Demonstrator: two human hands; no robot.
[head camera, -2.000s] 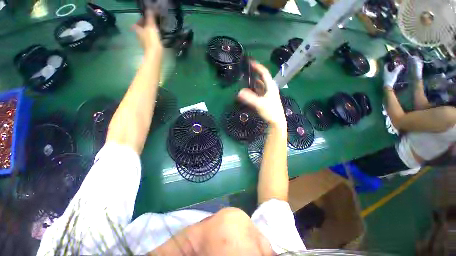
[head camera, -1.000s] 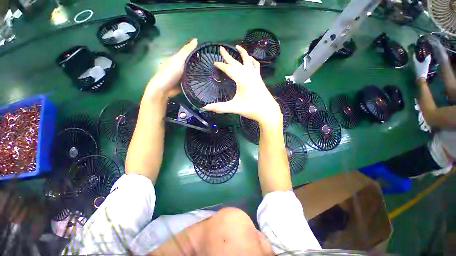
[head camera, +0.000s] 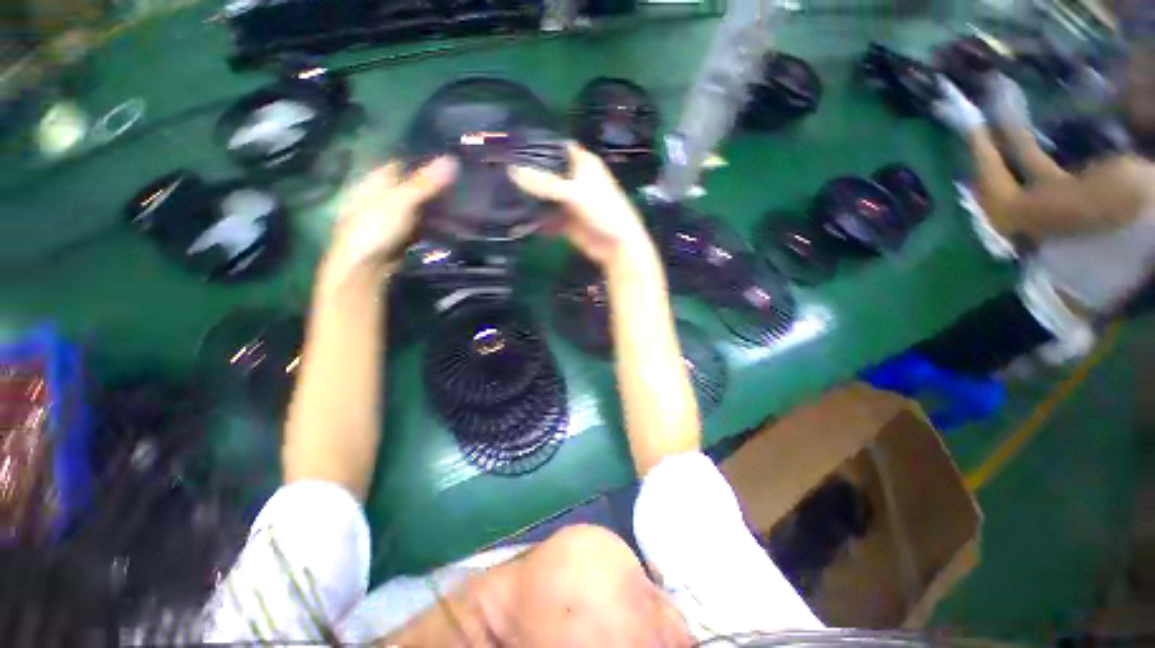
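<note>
A black fan unit (head camera: 488, 158) is held up above the green bench, its round cage facing me and blurred by motion. My left hand (head camera: 386, 209) grips its left side, thumb on the front. My right hand (head camera: 585, 203) grips its right side, thumb on the front. The fan's dark base shows below the cage. A pile of overlapped front grilles (head camera: 494, 386) lies just nearer to me. Whether the held fan's grille is fully seated cannot be told.
Open fan units with pale blades (head camera: 234, 230) lie at left, near the blue parts bin (head camera: 63, 430). More grilles and fans lie right of my hands. A slanted grey post (head camera: 709, 101), a carton (head camera: 861, 506) and a co-worker's gloved hand (head camera: 959, 106) are at right.
Both hands still hold the fan unit, which has moved slightly left in view. The right hand's fingers have shifted from across the grille to its right side. The whole view has shifted.
</note>
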